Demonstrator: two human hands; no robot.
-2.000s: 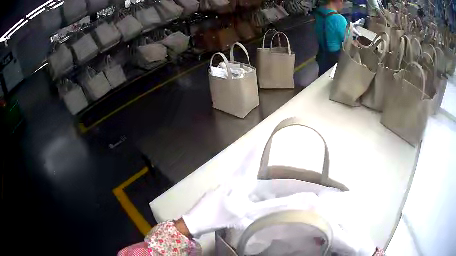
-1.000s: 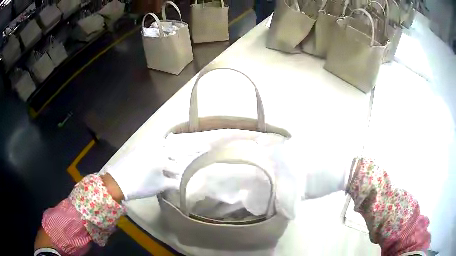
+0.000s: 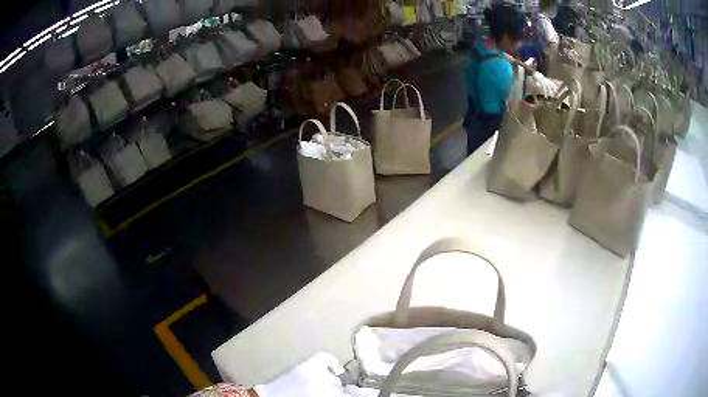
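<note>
A beige tote bag [image 3: 516, 337] stands open at the bottom centre of the head view, both loop handles up, its lower part cut off by the picture's edge. White tissue paper [image 3: 423, 346] lies inside its mouth, low and fairly even. My left hand [image 3: 310, 378], in a white glove, is at the bag's left rim, partly cut off at the bottom. Its fingertips are blurred, and whether they grip the rim cannot be told. My right hand is not in view.
Several beige tote bags [image 3: 609, 198] stand at the white table's [image 3: 341, 298] far right. On the dark side table, one tote bag [image 3: 338, 186] shows white paper and another [image 3: 402, 143] stands behind. Racked bags [image 3: 144, 93] are back left; a person in teal [image 3: 491, 85] is beyond.
The view has tilted up, so the bag sits lower in it. My left hand has moved off the tissue to the left rim. My right hand has left the picture. The tissue lies flatter.
</note>
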